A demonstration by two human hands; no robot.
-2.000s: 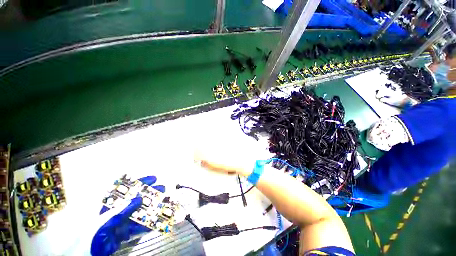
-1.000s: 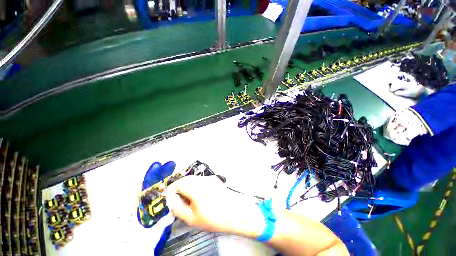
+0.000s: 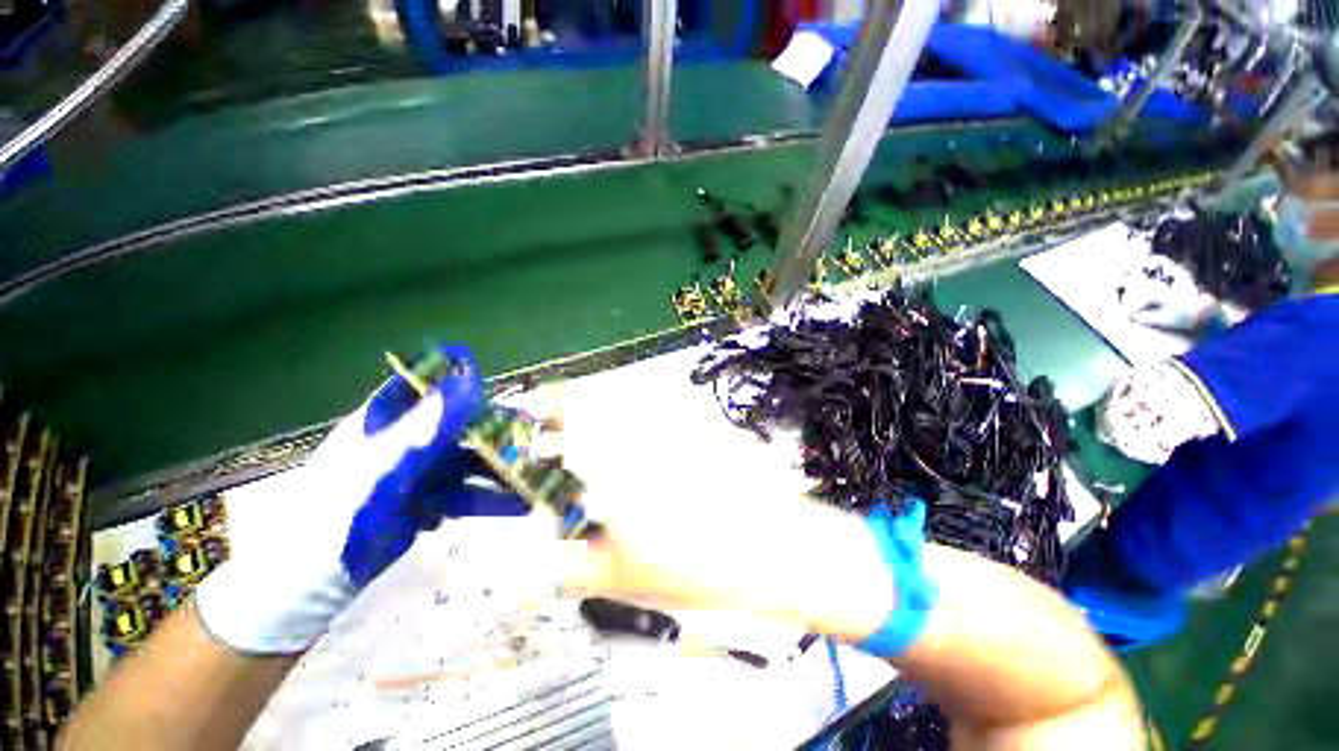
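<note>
My left hand (image 3: 404,477), in a white glove with blue palm and fingers, grips a board panel (image 3: 514,455) over the near-left bench. The panel is tilted and blurred, its parts facing up and right. My right hand (image 3: 646,514), with a bright blue wristband, is overexposed and blurred; its fingers are at the panel's right end and appear to hold it. A black output lead (image 3: 632,619) lies on the bench below my right hand, partly hidden by it.
A large black cable pile (image 3: 925,411) lies right of my hands. Boards (image 3: 132,616) and stacked board trays (image 3: 37,572) are at left. The green conveyor belt (image 3: 441,279) runs behind, with boards and a metal post (image 3: 837,162). Another worker's blue sleeve (image 3: 1219,440) is at right.
The board panel has been raised and tilted up from the near bench by my left hand, which now shows fully with its forearm. My right hand has moved slightly right; the black lead shows below it.
</note>
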